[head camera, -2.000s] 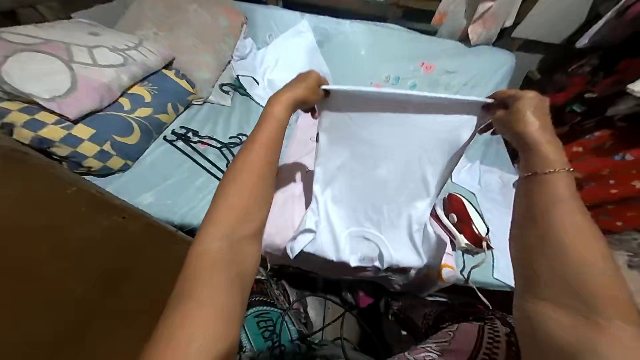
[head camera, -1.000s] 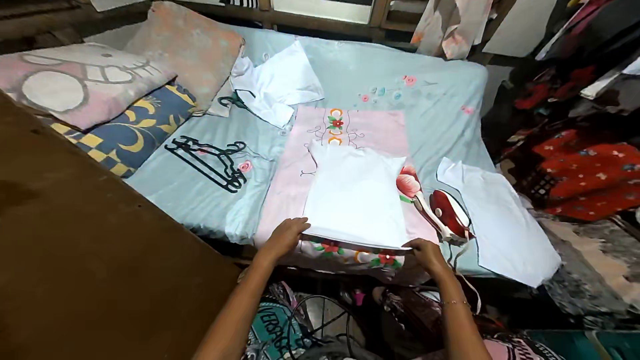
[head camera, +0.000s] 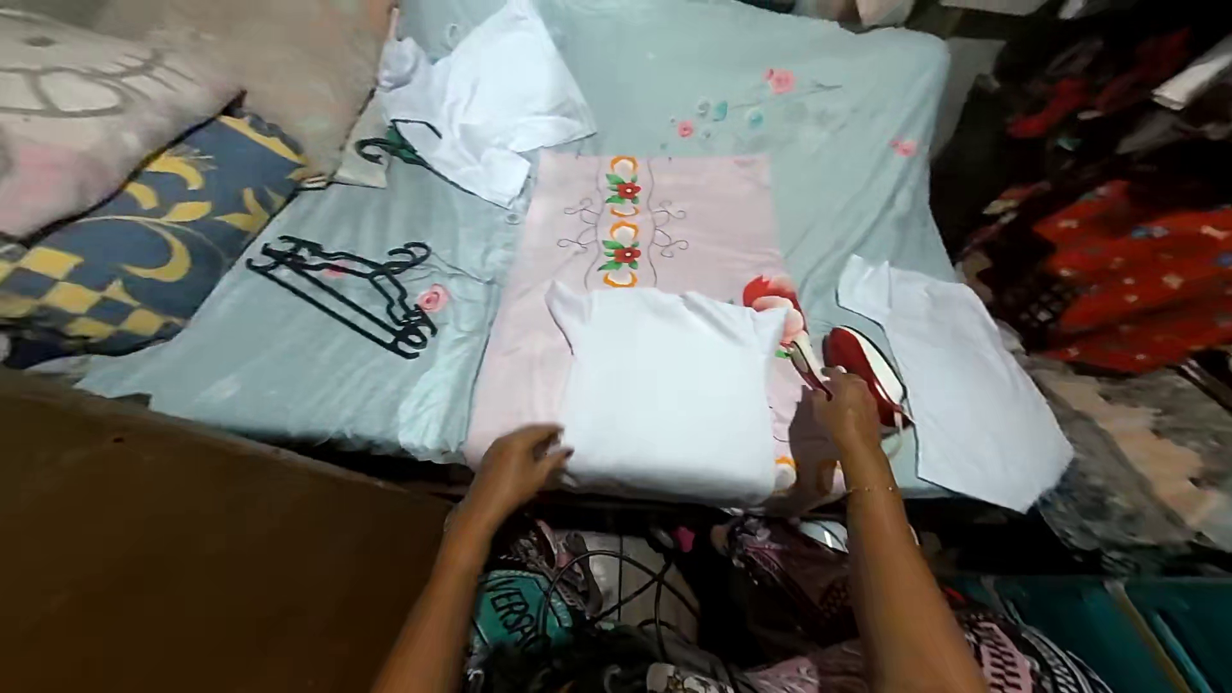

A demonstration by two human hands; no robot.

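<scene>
A white T-shirt (head camera: 674, 395) lies spread on a pink floral cloth (head camera: 577, 212), its hem at the near edge of the bed. My left hand (head camera: 520, 467) is beside the shirt's lower left corner, fingers loosely bent; whether it pinches the fabric is unclear. My right hand (head camera: 847, 409) is at the handle of a red and white clothes iron (head camera: 866, 371), right of the shirt; its fingers seem to close on the handle, though they partly hide it. The iron's cord hangs down behind that hand.
Black hangers (head camera: 346, 294) lie on the light blue sheet at left. A second white shirt (head camera: 491, 96) with a hanger is at the back, and a folded white garment (head camera: 962, 385) at right. Pillows (head camera: 144, 231) fill the left. A brown wooden panel (head camera: 192, 539) stands at the near left.
The white T-shirt, held up by both hands two seconds ago, now lies on the pink cloth. My right hand has moved from its hem to the iron.
</scene>
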